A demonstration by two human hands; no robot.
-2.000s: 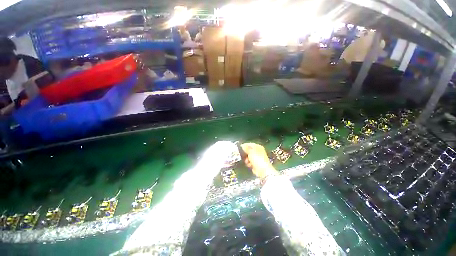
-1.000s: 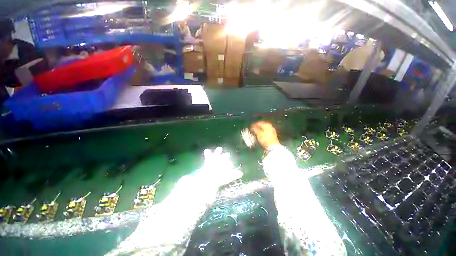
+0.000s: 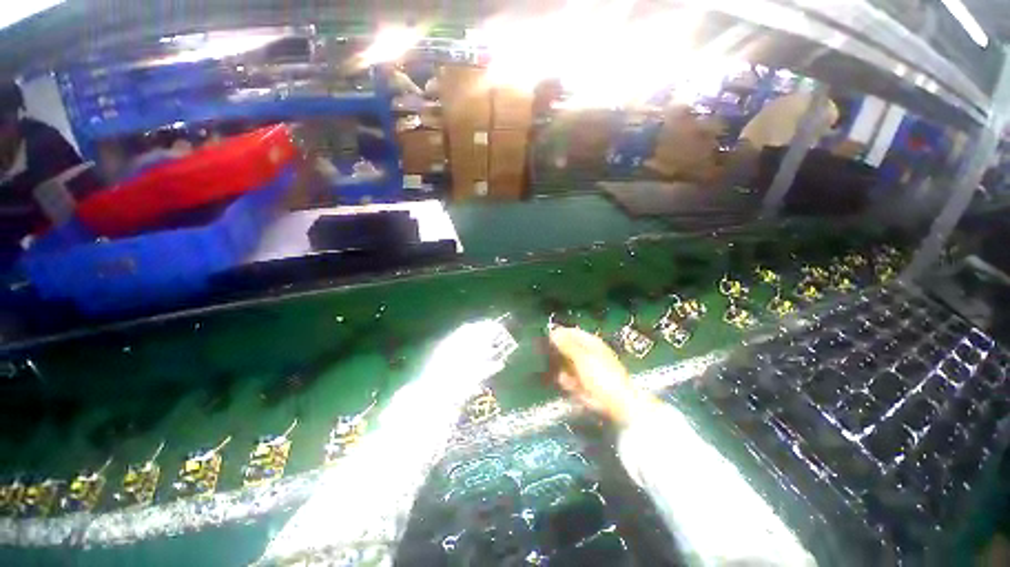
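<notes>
My left hand [image 3: 483, 343] is overexposed white and reaches over the green conveyor belt [image 3: 421, 299]. Something small and pale shows at its fingertips, too washed out to name. My right hand [image 3: 587, 368] is beside it to the right, fingers pointing to the left hand, with a small gap between them. Whether it holds anything is unclear. One circuit board [image 3: 481, 408] lies on the belt just below my left hand. More circuit boards [image 3: 267, 456] stand in a row at the left, and others [image 3: 635, 339] lie to the right of my right hand.
A blister tray [image 3: 521, 487] lies in front of me, partly dark. A wide dark tray grid [image 3: 875, 388] is at right. Across the belt are a blue bin [image 3: 144, 266] with a tilted red bin [image 3: 188, 179], a dark block [image 3: 363, 229] and cartons [image 3: 487, 138]. A person [image 3: 39, 166] is at far left.
My right hand has come back down from farther over the belt, where it held a small pale thing a second ago. The left row of boards appears farther right.
</notes>
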